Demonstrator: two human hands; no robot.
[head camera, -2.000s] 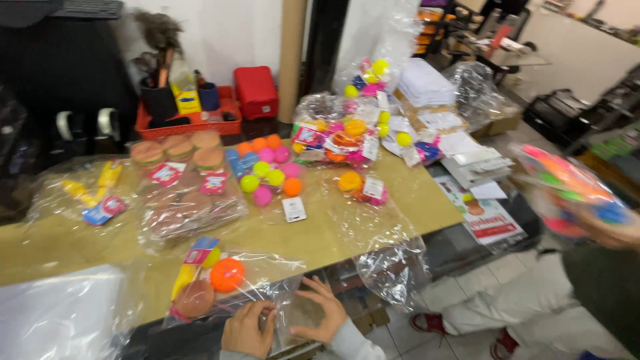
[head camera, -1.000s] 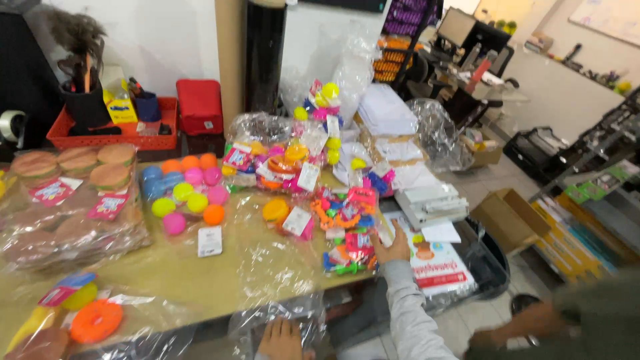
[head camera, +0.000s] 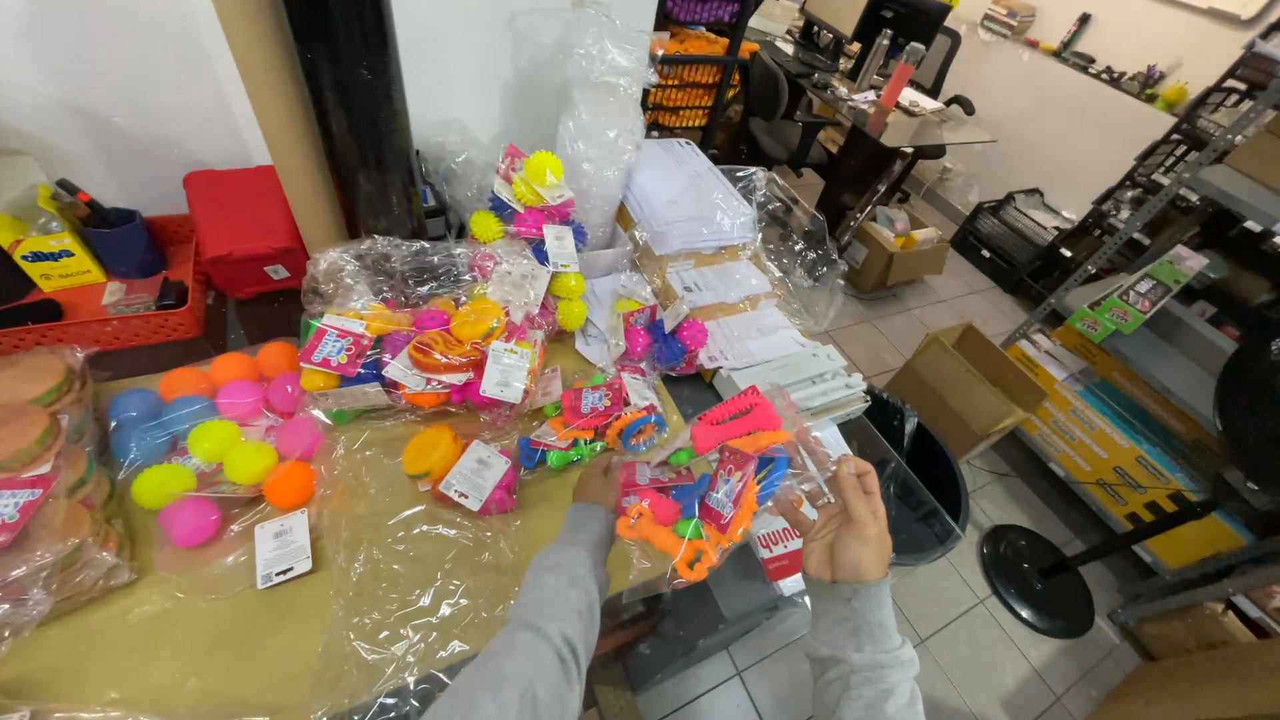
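My right hand pinches the edge of a clear plastic bag of colourful rubber toys at the table's right end. At that bag's left side is my left hand, its fingers partly hidden; whether it grips the plastic cannot be told. Just beyond it lies another bagged group of small rubber toys. Toy food pieces with a white tag rest to its left. Farther left are a bag of coloured balls and a bag of burger-shaped toys.
A large bag of mixed toys and spiky balls stand at the back. Paper stacks lie behind the right end. A red basket sits at back left. Past the table edge are a black bin and cardboard box.
The view has swung right. My hands have moved from the burger-toy bag at the front to the rubber toys at the right end. My right hand now holds up a bag's edge.
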